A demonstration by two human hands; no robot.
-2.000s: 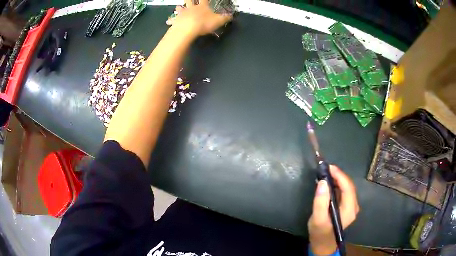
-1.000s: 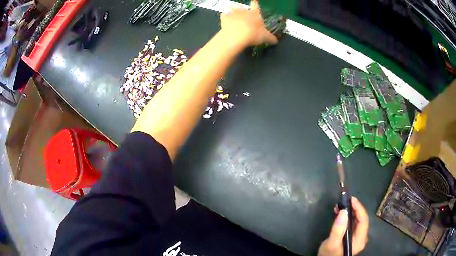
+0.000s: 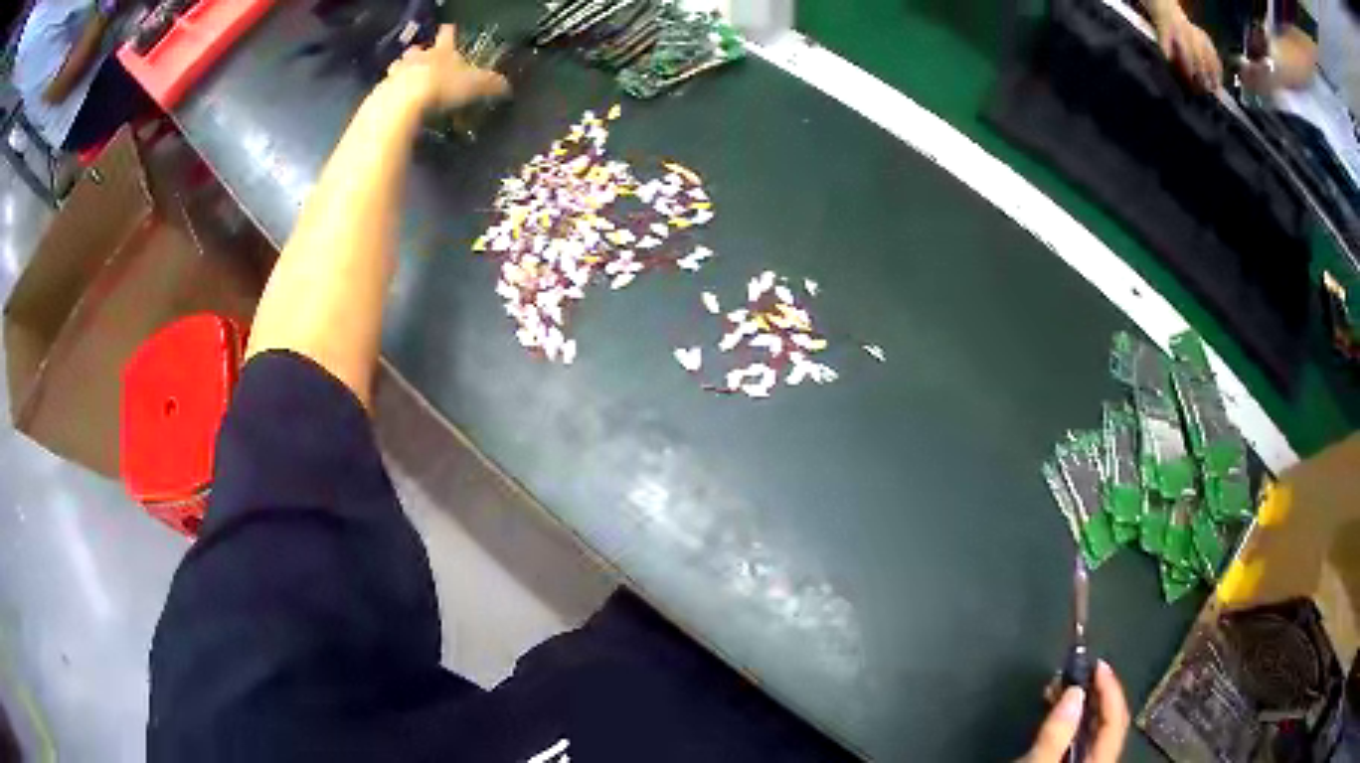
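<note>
My left hand (image 3: 445, 78), blurred at the upper left, is closed around a greenish-silvery bunch that looks like thin circuit boards; its ends show on both sides of the fingers. My right hand (image 3: 1086, 719), cut off by the bottom edge, holds a soldering iron (image 3: 1080, 656) upright, its tip close to the lower left of a stack of green circuit boards (image 3: 1160, 474). Small white, yellow and dark red components (image 3: 574, 224) lie in a large pile, with a smaller pile (image 3: 776, 336) to its right. More thin boards (image 3: 656, 45) lie at the top, right of my left hand.
A red tray edge (image 3: 187, 52) is at the upper left. A red stool (image 3: 179, 410) and an open cardboard box (image 3: 90, 313) are beyond the near table edge. A black fan (image 3: 1275, 659) and brown cardboard (image 3: 1320, 514) are at the lower right. Another person's hands (image 3: 1189, 45) show at the upper right.
The view has turned left, so the table's things sit further right. My left hand has moved left past the top boards with the bunch. The iron remains in my right hand.
</note>
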